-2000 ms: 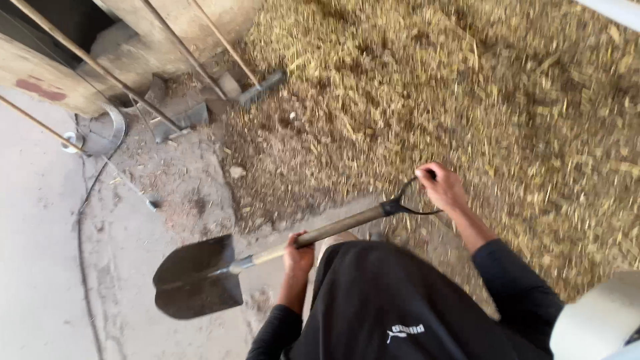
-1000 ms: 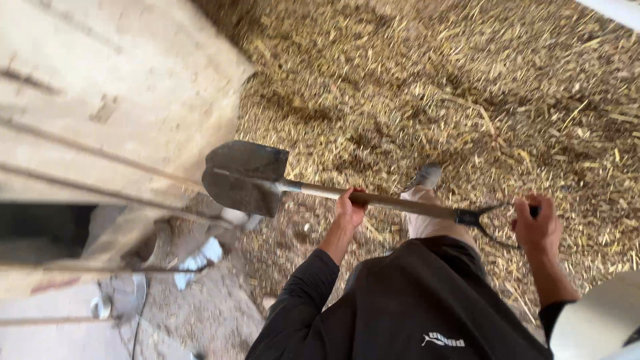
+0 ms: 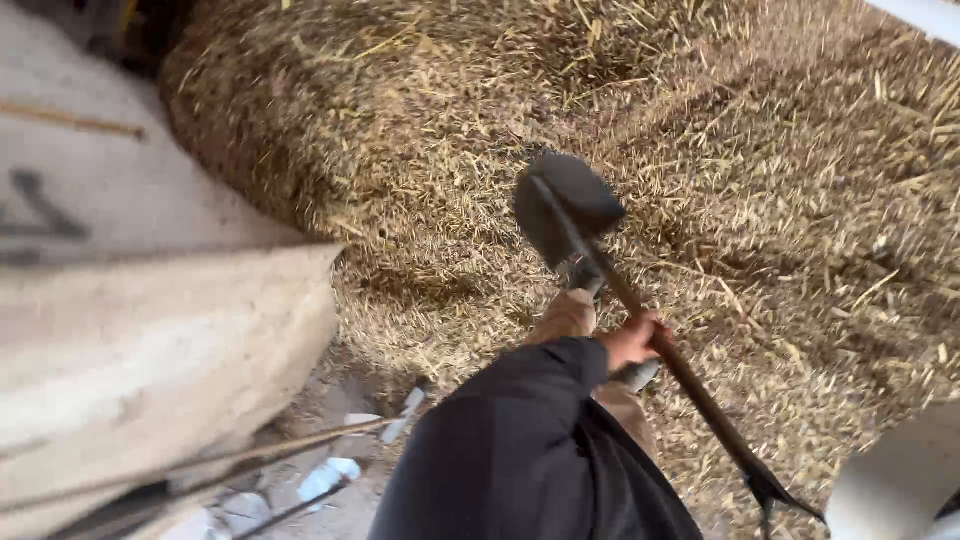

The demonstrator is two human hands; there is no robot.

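My left hand (image 3: 636, 339) is closed round the wooden shaft of a shovel (image 3: 694, 390), about midway along it. The shovel's dark metal blade (image 3: 566, 206) points up and away, over or on loose chopped straw (image 3: 450, 180); whether it touches the straw cannot be told. At the lower right the dark forked D-handle shows only in part. My right hand is out of sight. Below the blade are my shoes and trouser legs on the straw, partly covered by my dark sleeve and top.
A pale plastered wall (image 3: 165, 337) with a sharp corner stands at the left. Long wooden tool handles (image 3: 270, 450) lean at the lower left, near a light blue scrap (image 3: 328, 478) on the bare floor. A rounded pale object (image 3: 885, 480) blocks the lower right.
The shovel has swung from lying across the view to slanting, its blade now toward the straw. My right hand has left view. The view has moved strongly toward the straw.
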